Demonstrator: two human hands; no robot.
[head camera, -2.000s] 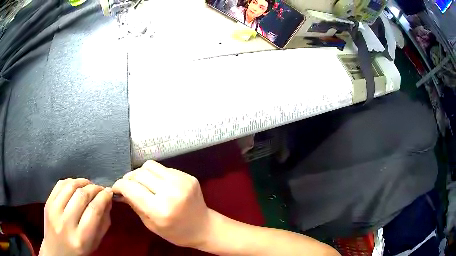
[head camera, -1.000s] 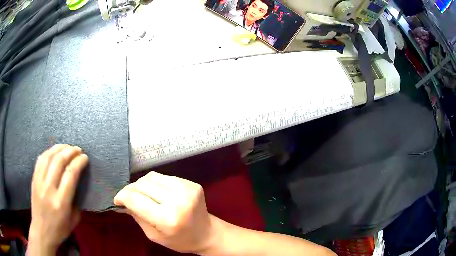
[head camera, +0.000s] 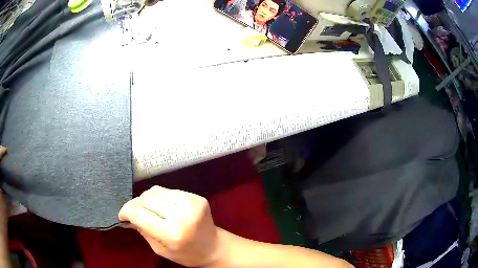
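A dark blue-grey fabric panel (head camera: 89, 136) lies over the left of the white sewing table (head camera: 236, 99), its straight right edge running from near the needle area down to the table front. My right hand (head camera: 173, 222) pinches the panel's lower right corner just off the front edge. My left hand (head camera: 3, 201) is at the far left rim, mostly cut off; its fingertips are at the panel's left side, and its grip cannot be told. The presser foot area (head camera: 123, 15) is at the top left, blurred by glare.
A phone (head camera: 270, 21) playing video lies at the top, with a yellow piece (head camera: 255, 40) beside it. A dark strip (head camera: 384, 68) hangs over the table's right end. Dark cloth (head camera: 382, 178) hangs at the right, above a red basket (head camera: 372, 257). A bright green piece (head camera: 78, 5) is top left.
My left hand has left the right hand's side and moved across the panel to the far left rim. My right hand still holds the corner, slightly lower. The panel's lower edge now curves downward.
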